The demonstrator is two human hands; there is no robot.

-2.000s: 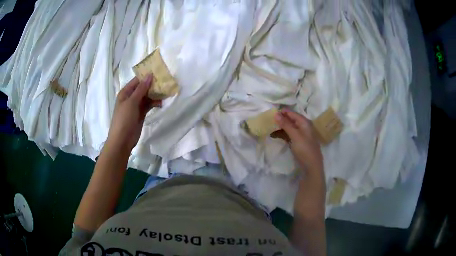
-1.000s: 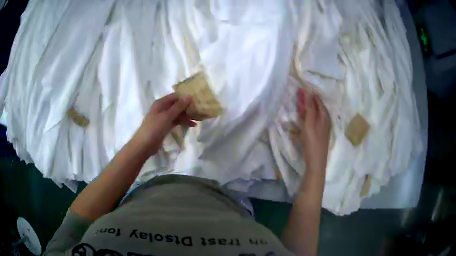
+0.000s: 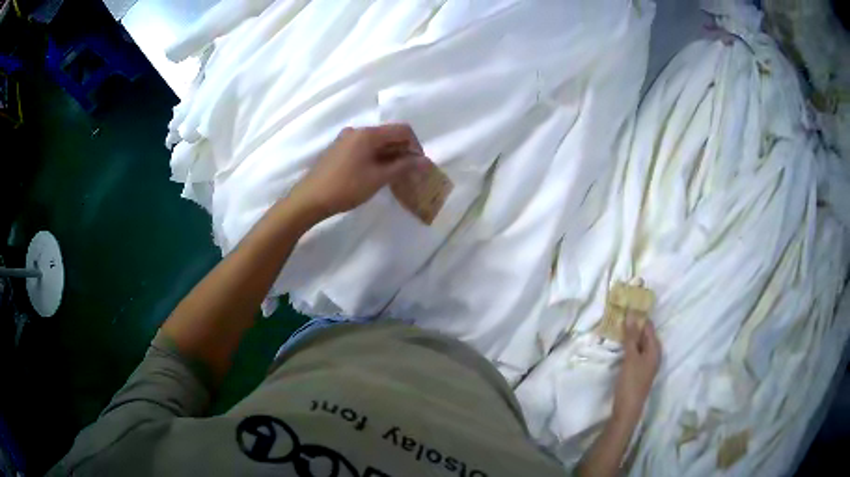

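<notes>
White garment pieces (image 3: 522, 121) lie heaped in long folds over the table. My left hand (image 3: 365, 168) pinches a tan bundle ticket (image 3: 427, 193) above the white fabric, left of the middle. My right hand (image 3: 638, 359) is lower right, with its fingertips on another tan ticket (image 3: 629, 306) that lies against the fabric. Another tan ticket (image 3: 733, 450) lies on the pieces at the lower right.
A gathered bundle end (image 3: 736, 33) is at the upper right. A bare strip of pale table (image 3: 678, 33) shows beside it. A blue stool (image 3: 93, 56) stands at the upper left on the green floor (image 3: 140, 252). A round white stand base (image 3: 45, 273) is at the left edge.
The view has turned to the left over the heap. My left hand still holds a ticket, now at a different spot. My right hand has moved from the fabric onto a ticket at the lower right.
</notes>
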